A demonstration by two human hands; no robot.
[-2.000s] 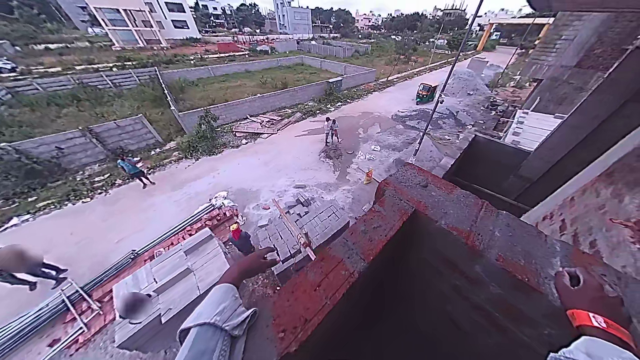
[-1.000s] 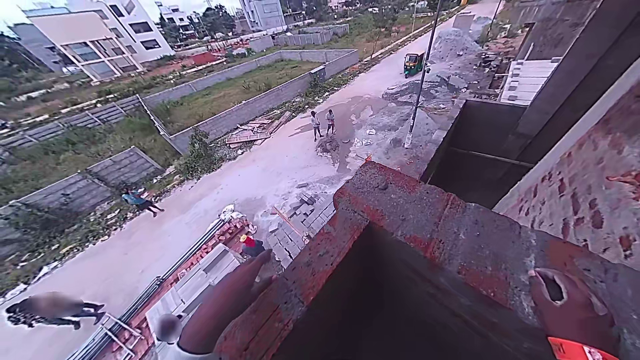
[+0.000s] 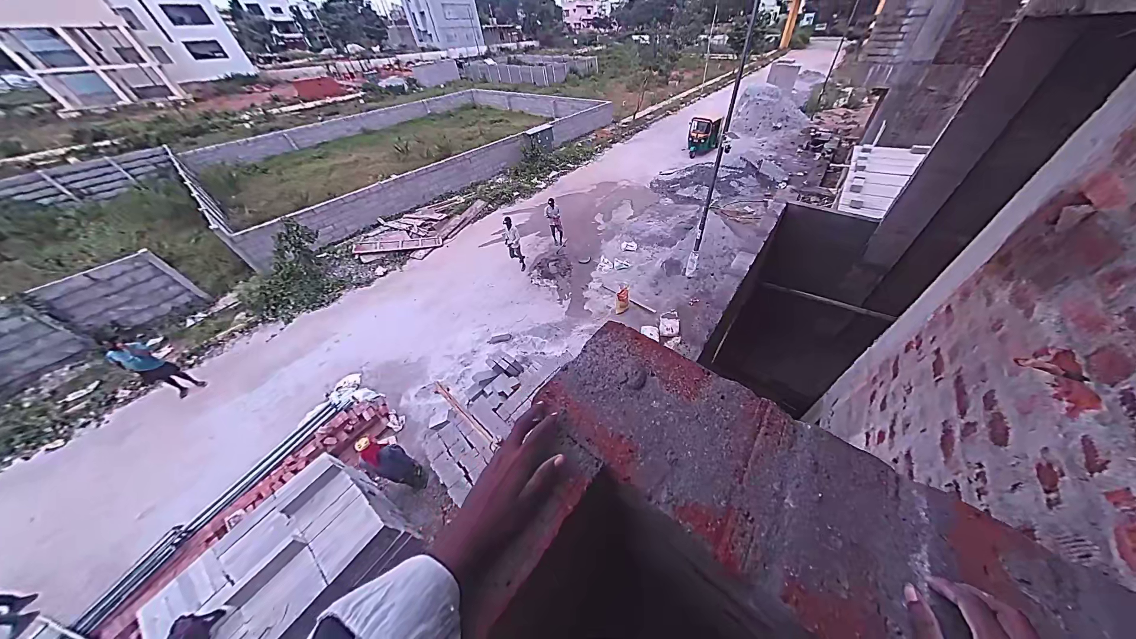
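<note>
A corner of a brick parapet wall (image 3: 710, 453), grey with mortar and patched with red, fills the lower right. My left hand (image 3: 510, 493) lies against the wall's outer left edge near the corner, fingers spread on its rim, holding nothing. At the bottom right, my right hand (image 3: 967, 611) touches the top of the wall; only some fingers show, slightly apart, with nothing in them. A pale sleeve covers my left forearm. Below the hands, the inner side of the wall is dark.
Far below are stacked grey blocks (image 3: 275, 541), red bricks (image 3: 342, 430), long metal pipes (image 3: 213, 506) and a person in a yellow helmet (image 3: 388, 461). Several people stand or walk on the road (image 3: 426, 315). An auto-rickshaw (image 3: 704, 135) is farther up. A rough brick wall (image 3: 1029, 382) rises at right.
My left hand has moved onto the wall's edge near the corner; two seconds ago it was off to the left of the wall. The view has shifted.
</note>
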